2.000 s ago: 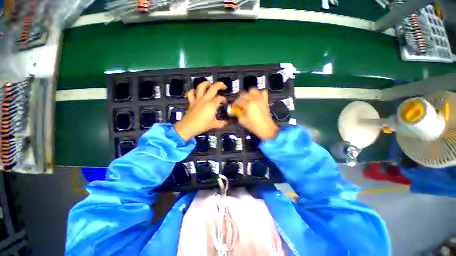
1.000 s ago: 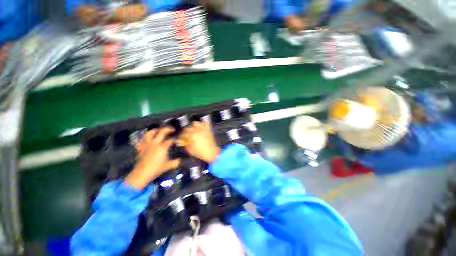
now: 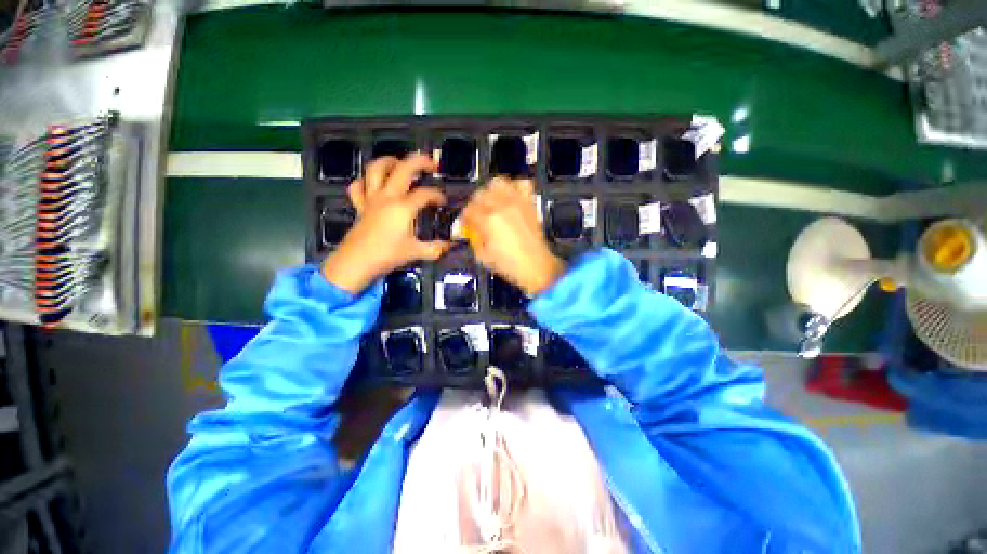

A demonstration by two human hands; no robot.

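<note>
A black foam tray [image 3: 314,206] with a grid of pockets lies on the green bench. Glossy black square display modules [image 3: 457,158] sit in the pockets, many with white label tabs [image 3: 589,160]. My left hand [image 3: 387,222] rests over the second row, thumb and fingers spread around one module. My right hand [image 3: 505,229] is curled over the same spot, its fingers closed on a small yellow-orange tool [image 3: 466,231], mostly hidden. What the tool touches is hidden by the fingers. A crumpled white tag [image 3: 705,134] is at the tray's upper right corner.
Cable assemblies [image 3: 52,222] lie in a pale tray at the left, with more at the upper left and far right. A white fan [image 3: 955,251], a white round disc [image 3: 828,260] and a small clear bottle [image 3: 812,325] are at the right. A pale rail runs behind the tray.
The view swung and came back. Both hands have moved left along the second row to another module. My right hand still holds the yellow-orange tool.
</note>
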